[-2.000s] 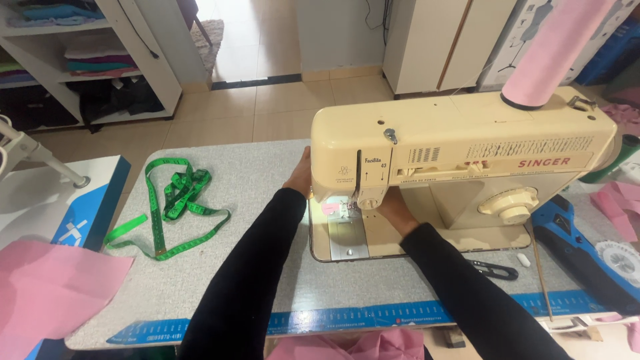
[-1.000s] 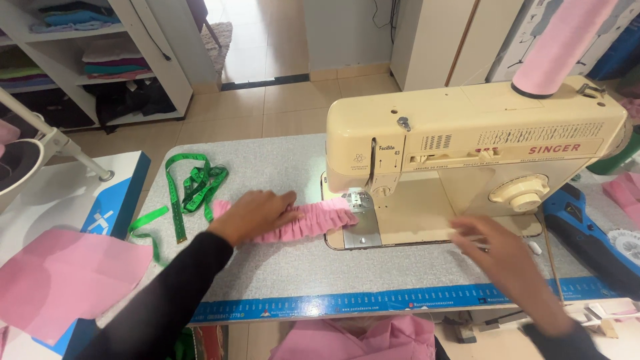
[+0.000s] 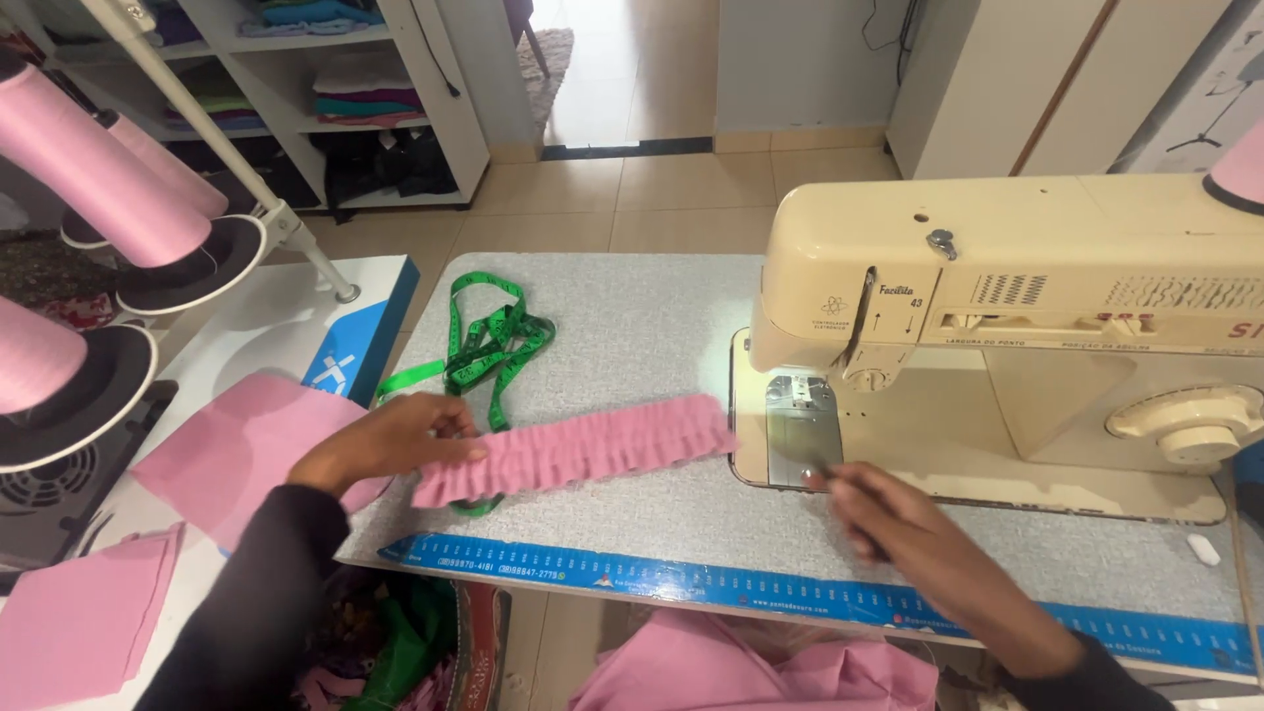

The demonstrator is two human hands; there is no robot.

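My left hand [image 3: 400, 439] pinches the left end of a gathered pink fabric strip [image 3: 583, 449], which stretches across the grey tabletop toward the sewing machine's bed. The cream Singer sewing machine [image 3: 849, 267] stands at the right; its needle area is lit, and the strip lies left of the metal needle plate [image 3: 802, 434]. My right hand [image 3: 879, 509] is at the front edge of the machine bed, closed around a small dark tool, blurred, whose tip is over the plate's front. Behind my left hand a green tape measure [image 3: 499, 341] lies in loose loops.
A blue printed ruler strip [image 3: 691, 583] runs along the table's front edge. Pink thread cones [image 3: 109, 168] and flat pink fabric pieces [image 3: 262, 444] are on the white table at left. More pink fabric [image 3: 760, 671] hangs below the front edge. A small white object [image 3: 1203, 550] lies right.
The pink strip has moved left, away from the needle area, with my left hand at its end. My right hand, empty one second ago, now holds a small dark tool. The view has shifted left.
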